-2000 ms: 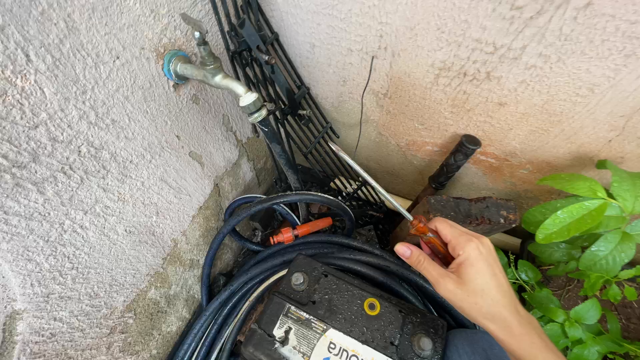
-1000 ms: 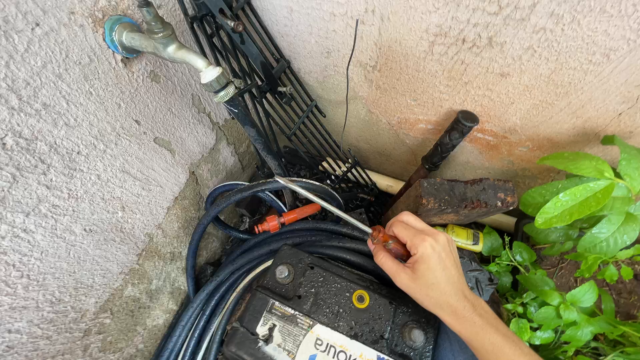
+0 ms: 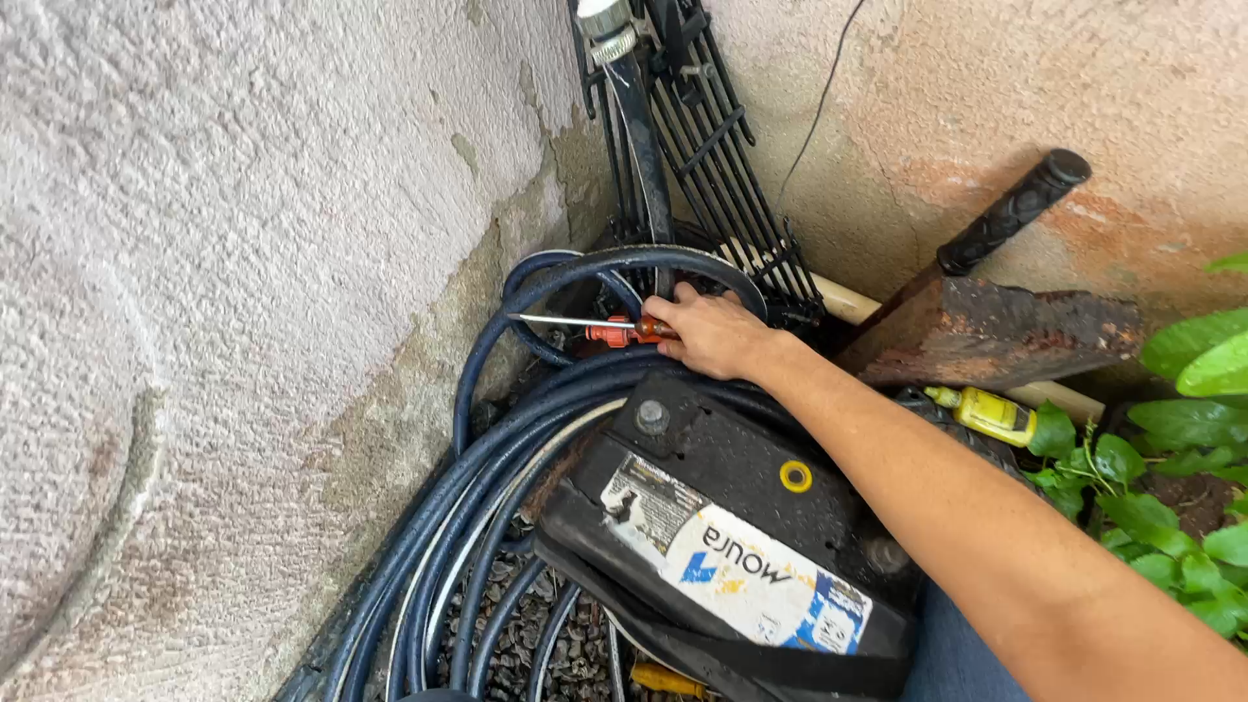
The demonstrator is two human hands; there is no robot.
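My right hand (image 3: 717,331) is closed around the amber handle of a screwdriver (image 3: 575,321), whose metal shaft points left. Beneath the screwdriver, partly covered by my fingers, is an orange hose nozzle (image 3: 611,333). Both are within the upper loop of a coiled dark blue hose (image 3: 526,419). Just below my hand sits a black Moura car battery (image 3: 731,468) with a worn label. My left hand is out of view.
Black plastic grilles (image 3: 721,146) lean in the wall corner beside a tap's hose fitting (image 3: 614,47). To the right are a black-handled tool (image 3: 1014,210), a rough dark block (image 3: 1004,331), a yellow bottle (image 3: 994,416) and green leaves (image 3: 1150,517). Gravel (image 3: 517,624) lies below.
My right hand, holding the screwdriver, has moved from beside the block to the orange nozzle within the hose loop. The view has shifted so that the tap body is no longer seen.
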